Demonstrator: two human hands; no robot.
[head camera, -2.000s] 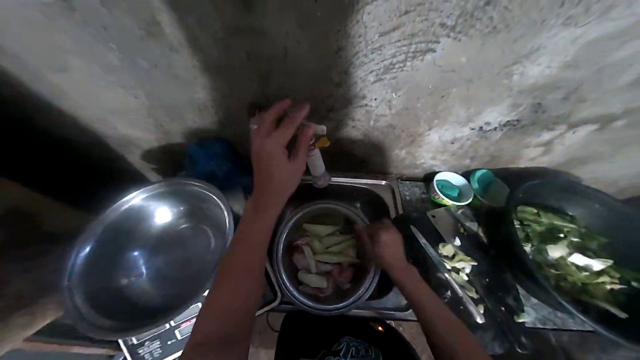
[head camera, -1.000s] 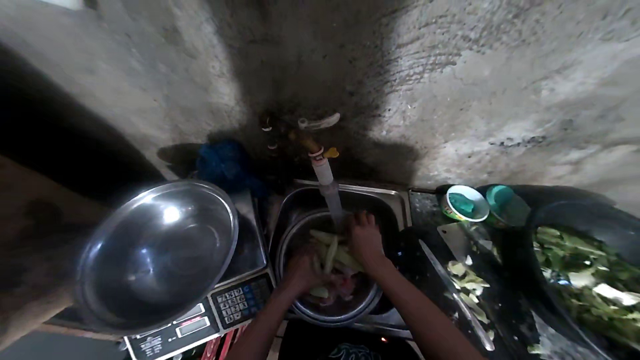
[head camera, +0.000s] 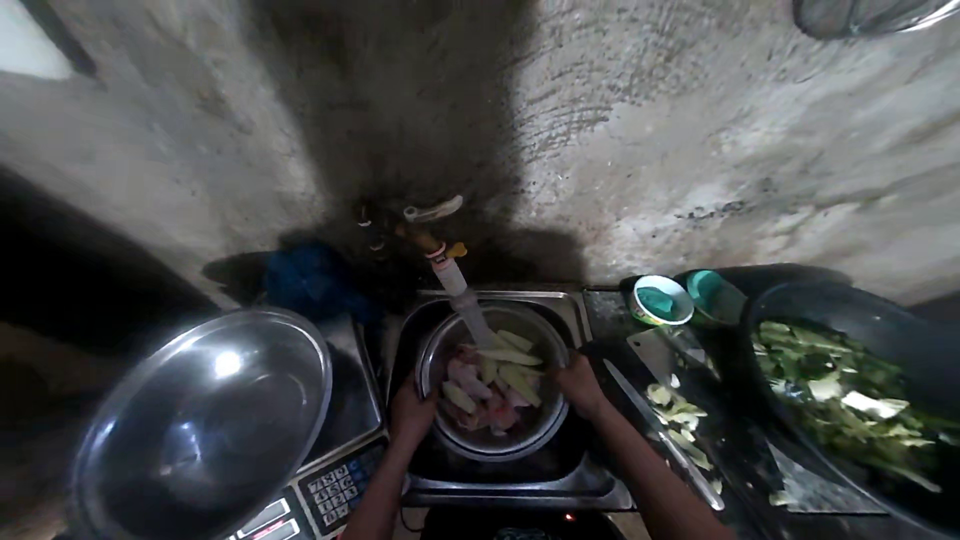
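A round steel bowl (head camera: pixel 495 451) with pale green vegetable pieces (head camera: pixel 514 356) and raw meat pieces (head camera: pixel 469 379) stands in the sink (head camera: pixel 574 304). My left hand (head camera: pixel 412 409) grips its left rim and my right hand (head camera: pixel 579 382) its right rim; the fingers on the far side are partly hidden. Water appears to run from the tap's pale spout (head camera: pixel 451 277) into the bowl. The tap lever (head camera: pixel 435 210) sits above, against the wall.
Left are a large steel basin (head camera: pixel 202 420) and a digital scale (head camera: pixel 334 487). A blue plastic bag (head camera: pixel 307 281) lies behind. On the right are a knife (head camera: pixel 667 439), vegetable scraps (head camera: pixel 679 412), a white tub (head camera: pixel 661 300), a green-rimmed container (head camera: pixel 712 296) and a dark basin of chopped greens (head camera: pixel 832 390).
My left hand was up at the tap, then both hands were in among the food. Now they are apart on opposite sides of the bowl's rim.
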